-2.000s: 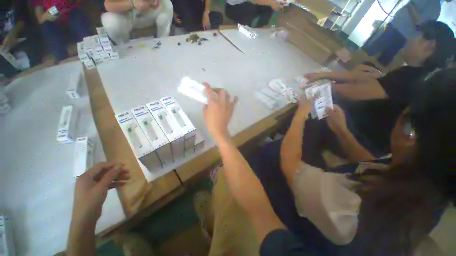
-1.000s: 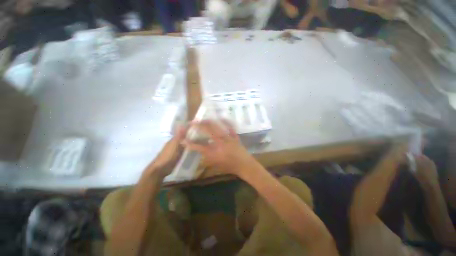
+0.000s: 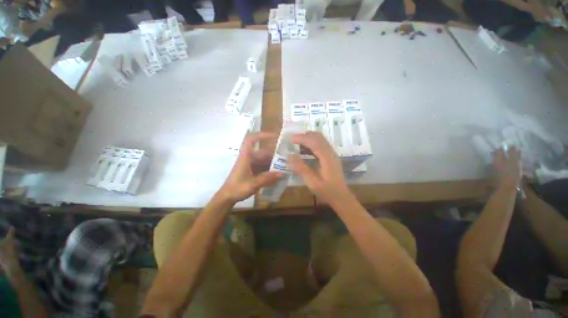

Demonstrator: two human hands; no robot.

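A slim white carton with dark blue lettering (image 3: 283,163) is held tilted between my hands above the wood seam. My left hand (image 3: 250,171) is at its left side and lower end, with the thumb at the lettered end. My right hand (image 3: 321,168) grips it from the right, and its fingers cover part of the carton. A pale, blurred piece shows below the carton; I cannot tell what it is. A block of finished cartons (image 3: 338,130) stands just beyond my right hand, printed faces up.
Loose cartons (image 3: 238,94) lie left of the seam. Another carton block (image 3: 118,169) is at left, beside a large brown box (image 3: 43,112). White piles (image 3: 288,22) stand at the far edge. A neighbour's hand (image 3: 507,164) reaches among blurred clear items at right.
The view has swung left from the right-hand neighbour to the seam. My hands, apart at first with a carton in the right, have come together on a carton, now held more upright.
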